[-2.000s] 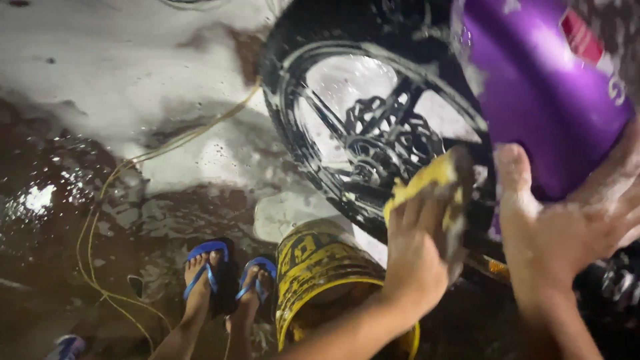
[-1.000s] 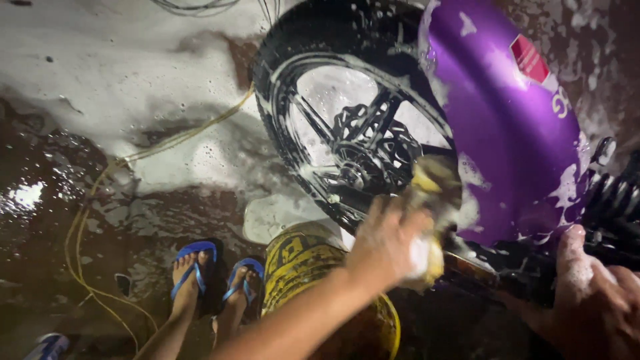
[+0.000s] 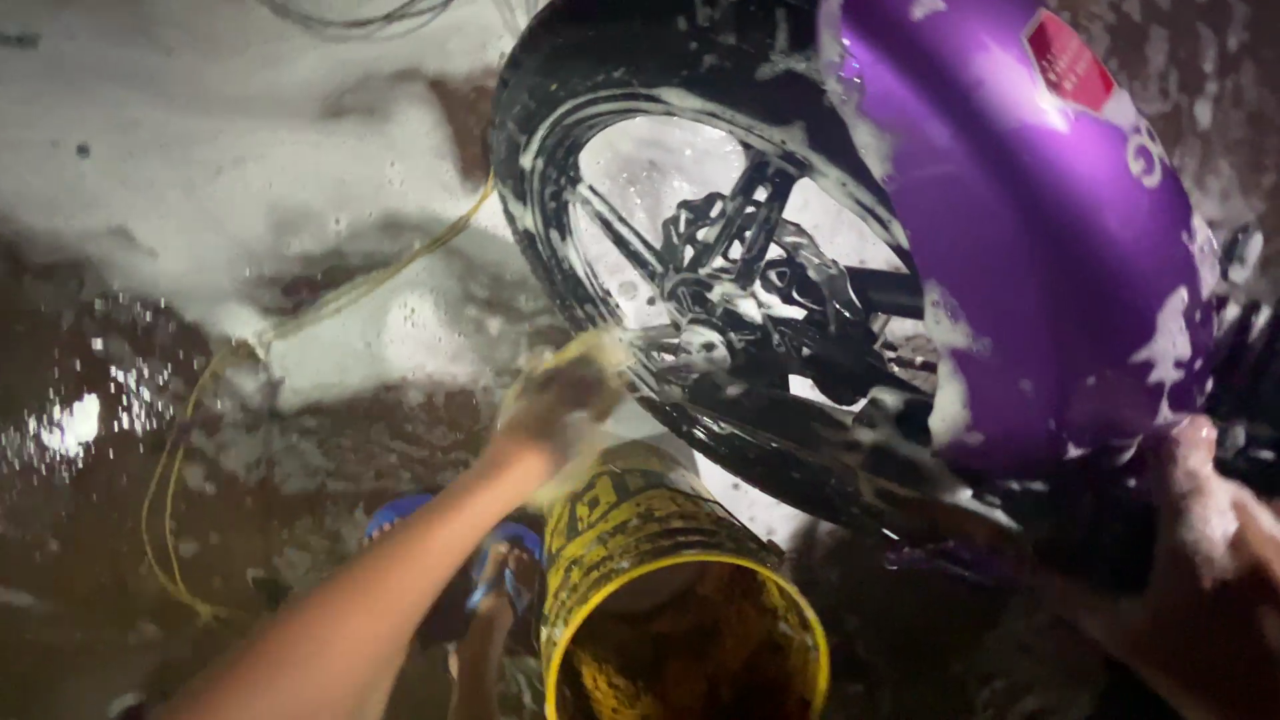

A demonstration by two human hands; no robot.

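A motorcycle wheel with a black tyre, spokes and brake disc is streaked with white suds. My left hand, blurred, holds a yellow sponge against or close to the wheel's lower left rim. Beside the wheel, a glossy purple motorcycle fender bears foam patches, a red sticker and white lettering. At the far right is my right hand, foam on its skin, with the thumb at the fender's lower edge. Its other fingers are lost in shadow, so its grip is unclear.
A scuffed yellow bucket with a dark inside stands below the wheel. Left of it are feet in blue flip-flops. A thin yellowish cord or hose loops over the wet, foamy floor. Dark cables lie at the top.
My left hand has moved with the sponge from beside the fender to the wheel's lower left rim. My right hand was higher on the fender two seconds ago and is now at its lower edge.
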